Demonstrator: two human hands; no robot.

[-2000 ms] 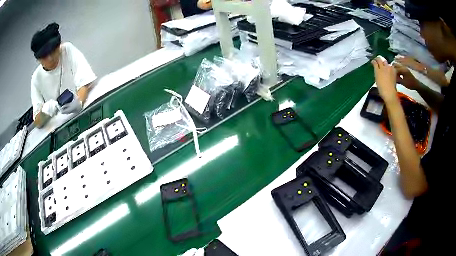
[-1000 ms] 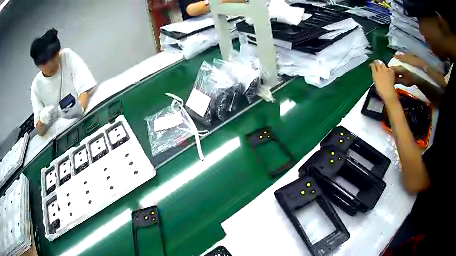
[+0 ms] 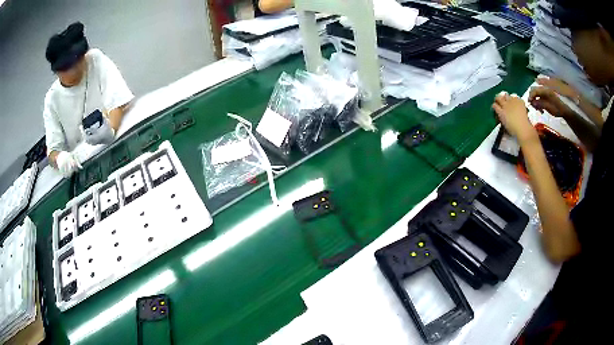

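Neither of my hands is in the picture. Nearest in front, a black phone housing (image 3: 406,264) with yellow dots lies on the white covering sheet (image 3: 350,303). Several more housings (image 3: 464,212) overlap in a pile beside and behind it. On the green belt (image 3: 249,269), separate housings lie singly: one in the middle (image 3: 315,205), one farther back (image 3: 417,137), and one at the lower left (image 3: 153,307), cut off by the bottom edge. A dark piece (image 3: 318,340) is cut off at the bottom edge, too little shown to identify.
White blister tray (image 3: 134,236) at left, stacked trays (image 3: 19,283) beside it. Plastic bags (image 3: 303,121) and a white strap (image 3: 266,162) lie mid-belt, near a pale post (image 3: 369,60). Black-and-white piles (image 3: 444,74) stand beyond. A black-shirted person (image 3: 586,269) works by an orange basket (image 3: 579,168); a white-shirted person (image 3: 101,81) sits opposite.
The single housings on the belt have moved toward the lower left, and another has come into view farther back. The white-shirted person's gloved hand has moved down to the belt's edge.
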